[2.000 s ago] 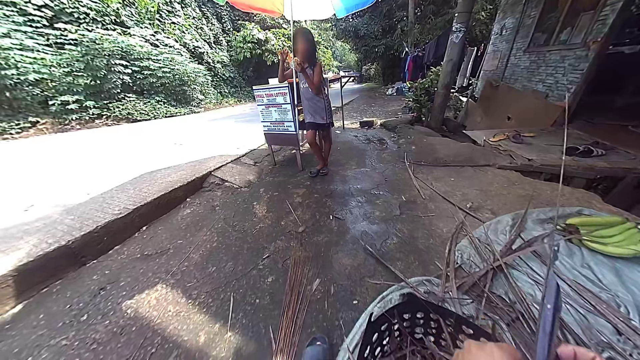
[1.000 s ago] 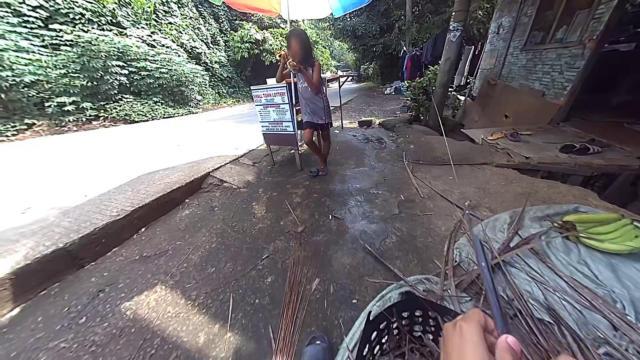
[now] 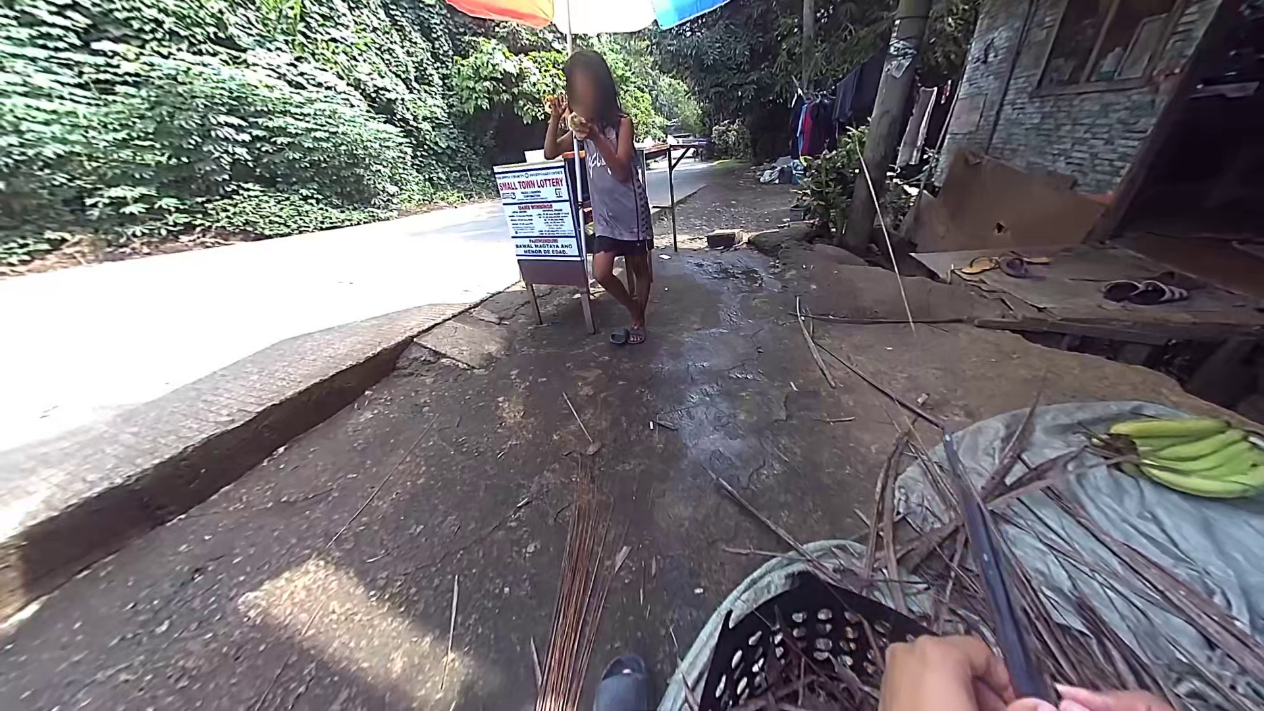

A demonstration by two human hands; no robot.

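My left hand [image 3: 943, 673] is at the bottom edge, right of centre, its fingers curled beside a long dark knife blade [image 3: 983, 558]. What it grips is hidden. Only the top of my right hand [image 3: 1111, 699] shows, at the blade's lower end, closed around the knife's base. The blade points up and away, over dry brown palm leaflets [image 3: 1096, 583]. Below and left of my left hand stands a black perforated plastic basket [image 3: 790, 632], with dry leaf scraps inside. A bundle of thin brown leaf midribs [image 3: 583, 583] lies on the ground left of the basket.
Green bananas [image 3: 1190, 454] lie on a grey-green sheet [image 3: 1027, 434] at the right. A dark shoe tip [image 3: 624, 683] shows beside the midribs. Ahead, a person [image 3: 617, 188] stands by a signboard [image 3: 541, 222] under an umbrella. A raised concrete road edge [image 3: 296, 395] runs along the left.
The blade was upright between both hands, then leaned left beside my left hand. My right hand, out of sight a second ago, shows again at the bottom edge.
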